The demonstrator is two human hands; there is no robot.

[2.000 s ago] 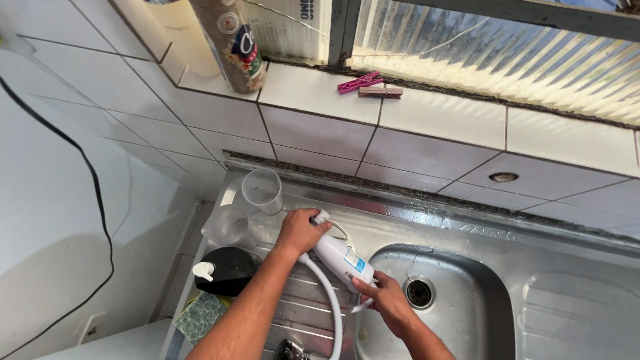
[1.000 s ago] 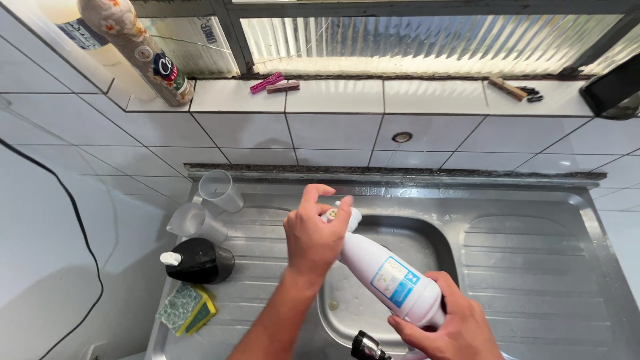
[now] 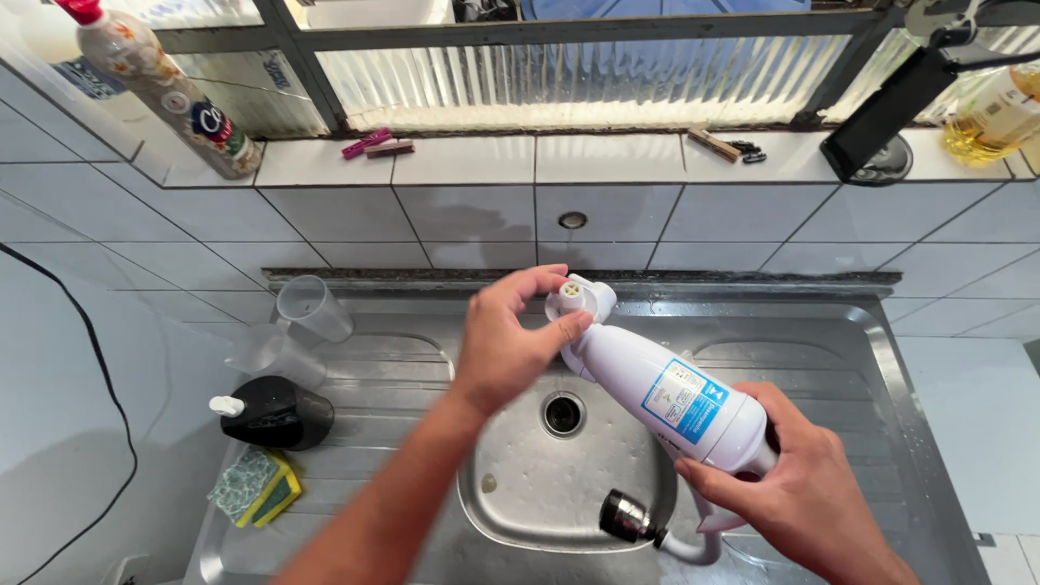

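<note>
Both my hands hold a white plastic electric faucet (image 3: 650, 382) at a tilt above the sink bowl (image 3: 528, 504). My left hand (image 3: 520, 333) grips its narrow end, thumb and fingers around the round fitting (image 3: 572, 292) with a cream-coloured insert. My right hand (image 3: 788, 479) is closed around the wide lower end of the body, below the blue and white label. A pale flexible spout (image 3: 691, 548) hangs beneath, with a black and chrome spray head (image 3: 626, 516) over the bowl's front right part. A round wall opening (image 3: 573, 220) is in the tiles behind.
On the left drainboard stand clear plastic cups (image 3: 315, 309), a black soap dispenser (image 3: 280, 413) and sponges (image 3: 256, 486). The tiled sill (image 3: 463, 158) holds clothespins (image 3: 378, 146), a printed bottle (image 3: 175, 97), a black stand (image 3: 886, 118) and a bottle of yellow liquid (image 3: 991, 114).
The faucet, earlier held over the left drainboard beside the bowl, is now above the bowl with its fitting end toward the wall. The view has swung right.
</note>
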